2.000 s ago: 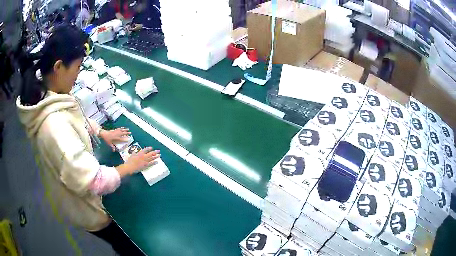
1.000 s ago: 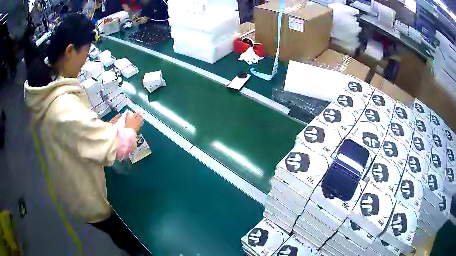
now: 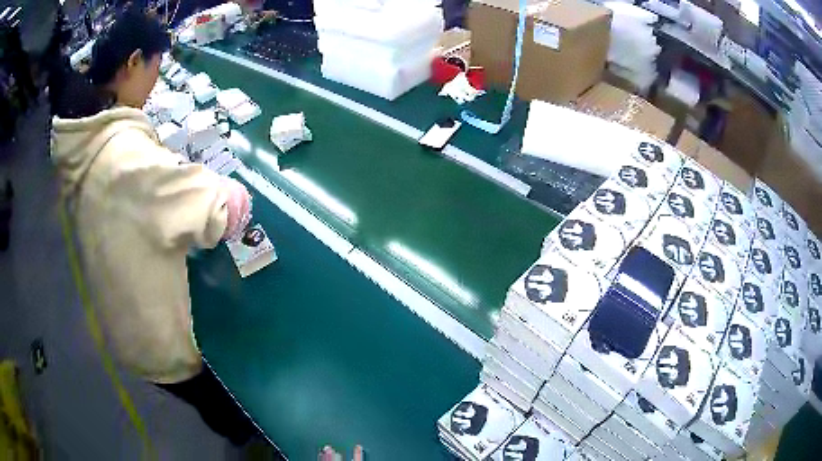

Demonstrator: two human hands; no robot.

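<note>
Two fingertips of my left hand (image 3: 342, 453) show at the bottom edge, over the green bench; the rest of the hand is cut off and nothing is seen in it. My right hand is out of the picture. The big tiered stack of finished earbud boxes (image 3: 671, 366) stands at the right, picture side up. A black glossy smartphone (image 3: 634, 302) lies on top of it. A lower pile of finished boxes (image 3: 470, 419) stands at its front left corner.
A co-worker in a cream hoodie (image 3: 135, 243) stands at the left, beside a printed box (image 3: 252, 250) on the bench (image 3: 360, 360). White boxes (image 3: 194, 117) are heaped behind. The conveyor (image 3: 406, 212) carries a small white pile (image 3: 289, 131). A carton (image 3: 539, 49) stands behind.
Two of my fingertips have come in at the bottom edge. The co-worker's hands have moved behind the sleeve, towards the heap of boxes. The view has shifted slightly.
</note>
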